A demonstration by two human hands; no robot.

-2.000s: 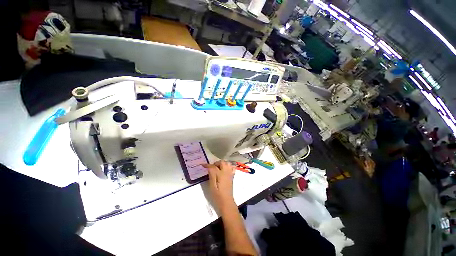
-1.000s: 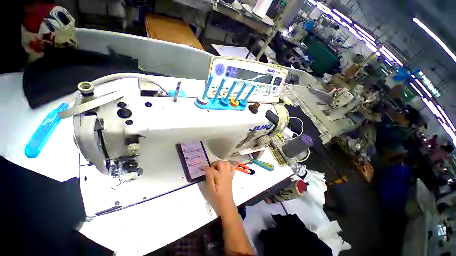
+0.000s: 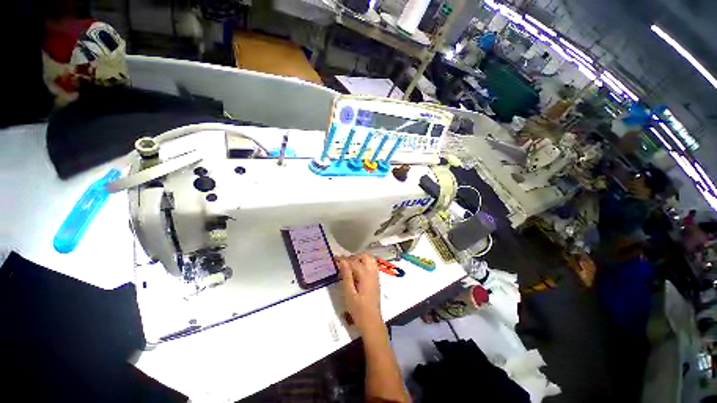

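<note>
A mobile phone (image 3: 313, 256) with a lit pale screen lies on the white bed of the JUKI sewing machine (image 3: 275, 193). My right hand (image 3: 360, 282) is at the phone's right edge, near its lower corner, fingers bent and pointing away from me; it holds nothing that I can see. An orange-red and black cutter (image 3: 389, 268) and a teal-green handled tool (image 3: 418, 260) lie just right of my fingers. The presser foot area (image 3: 206, 271) is at the left, with no cloth visible under it. My left hand is not in view.
Large black cloth (image 3: 63, 330) lies at the lower left, more black cloth (image 3: 118, 126) behind the machine. A blue paddle-shaped handle (image 3: 86, 211) is left of the head. A blue spool stand (image 3: 350, 167), control panel (image 3: 389, 126) and dark thread cone (image 3: 472, 230) are further back. Black and white cloth heaps lie lower right.
My right hand has moved from the phone's lower screen to its right edge. The camera view has shifted slightly. The phone and tools stay in place.
</note>
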